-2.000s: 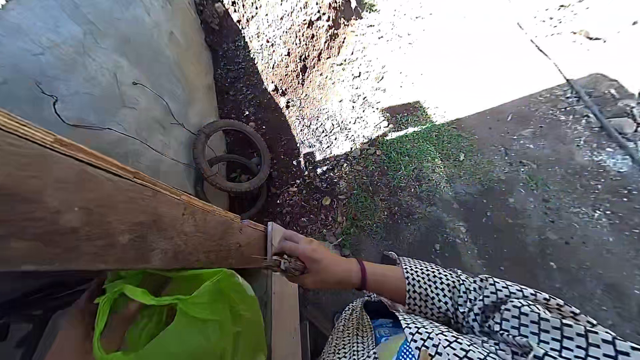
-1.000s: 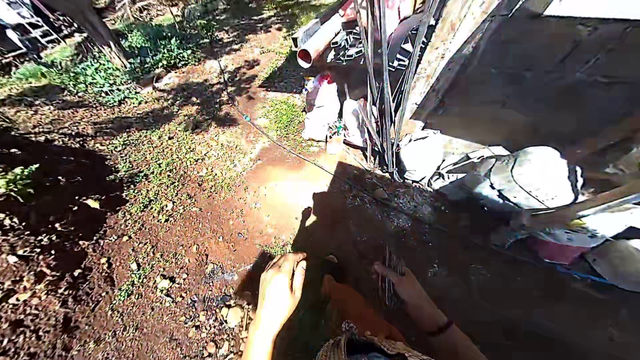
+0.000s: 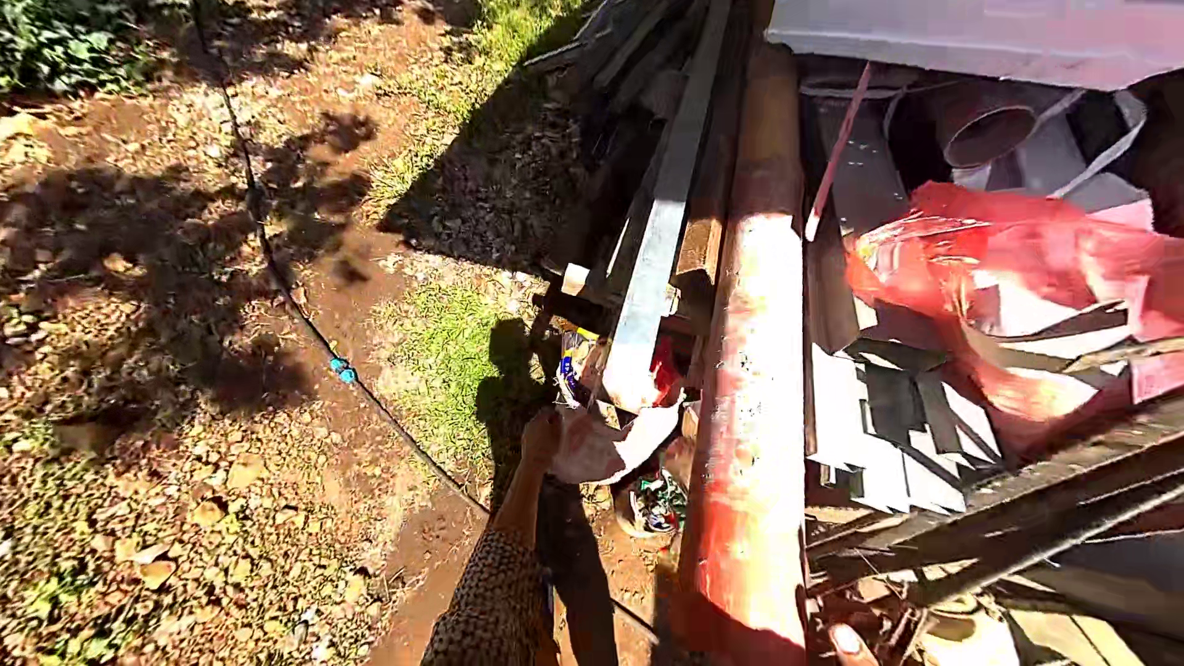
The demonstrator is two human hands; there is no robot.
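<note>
My left hand (image 3: 541, 439), below a patterned sleeve, grips the edge of a pale plastic bag or sack (image 3: 592, 451). Coloured wrappers (image 3: 575, 365) and something red show at the bag's mouth, beneath the end of a long grey board or metal bar (image 3: 647, 277). Just below the bag is a round container (image 3: 647, 509) with small mixed scraps in it. Of my right hand (image 3: 849, 643) only a finger or two shows at the bottom edge, right of a thick orange-brown pipe (image 3: 749, 416); what it touches or holds is hidden.
Right of the pipe lie red plastic sheeting (image 3: 1017, 268), the open end of another pipe (image 3: 990, 137) and weathered timbers (image 3: 1064, 472). A dark hose with a blue joint (image 3: 342, 370) crosses stony ground at the left. Grass (image 3: 444, 361) grows beside the stack.
Both hands were raised over the ground one second ago; my left hand now grips the pale bag, and my right is mostly out of view. The view has moved close to the pipes.
</note>
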